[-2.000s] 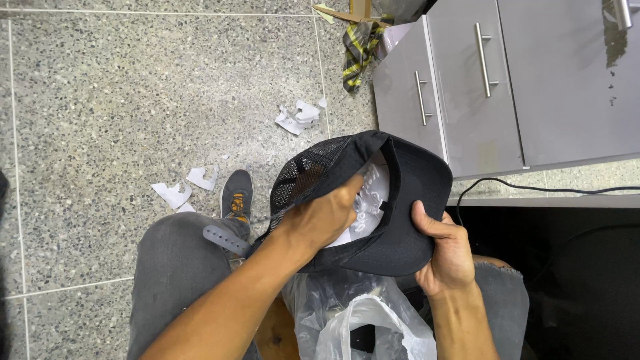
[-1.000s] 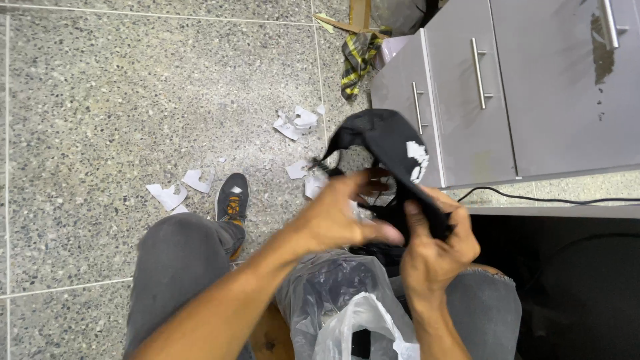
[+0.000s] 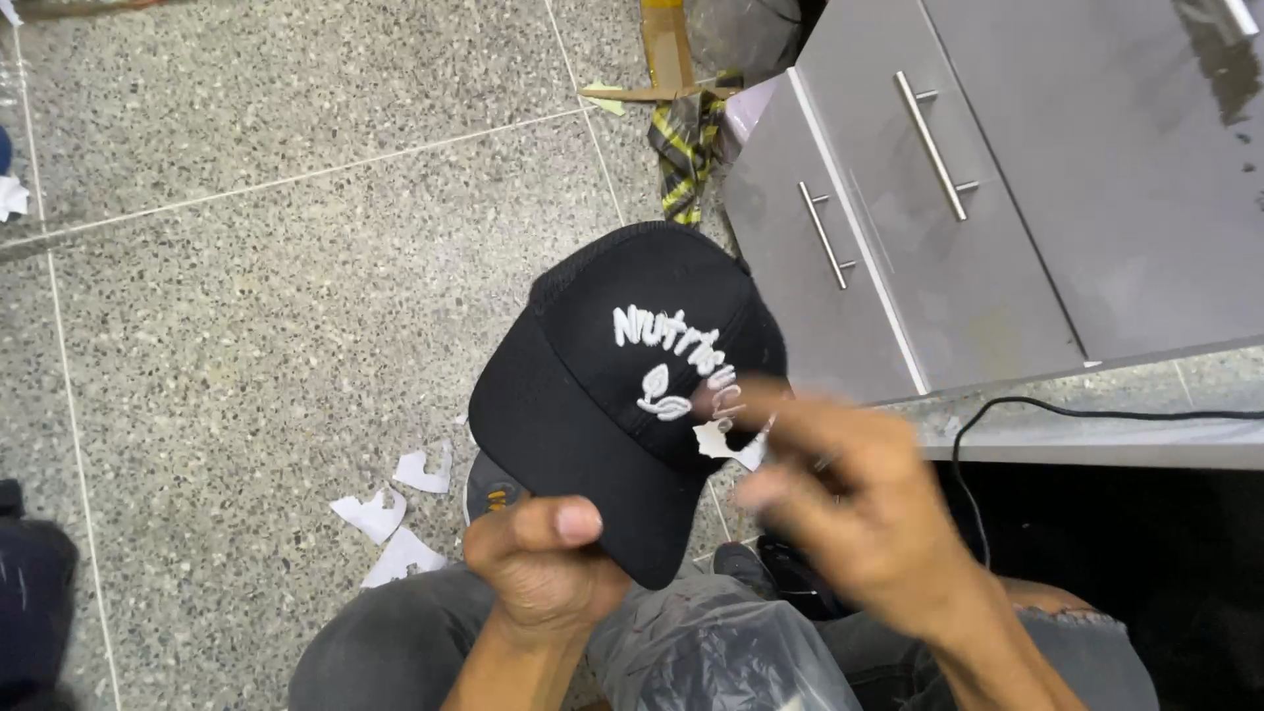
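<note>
A black baseball cap [image 3: 592,395] with raised white embroidered lettering and a leaf motif shows its front, brim toward the lower left. My left hand [image 3: 543,563] grips the brim's edge, thumb on top. My right hand [image 3: 849,494], blurred, is at the crown's right side, by the end of the lettering. A torn piece of white paper [image 3: 726,444] lies at the cap's front between that hand's thumb and fingers; whether they pinch it is unclear. Under the hands, a translucent plastic bag [image 3: 721,652] rests between my legs.
Torn white paper scraps [image 3: 370,513] lie on the speckled floor near a grey shoe [image 3: 484,489]. Grey cabinets [image 3: 948,247] with metal handles stand at the right, a black cable [image 3: 1086,405] below them. A yellow-black checked cloth [image 3: 686,148] and cardboard [image 3: 667,44] lie beyond the cap.
The cap has been turned from showing its inside to showing its embroidered front. My left hand now holds the brim, where my right hand was two seconds ago.
</note>
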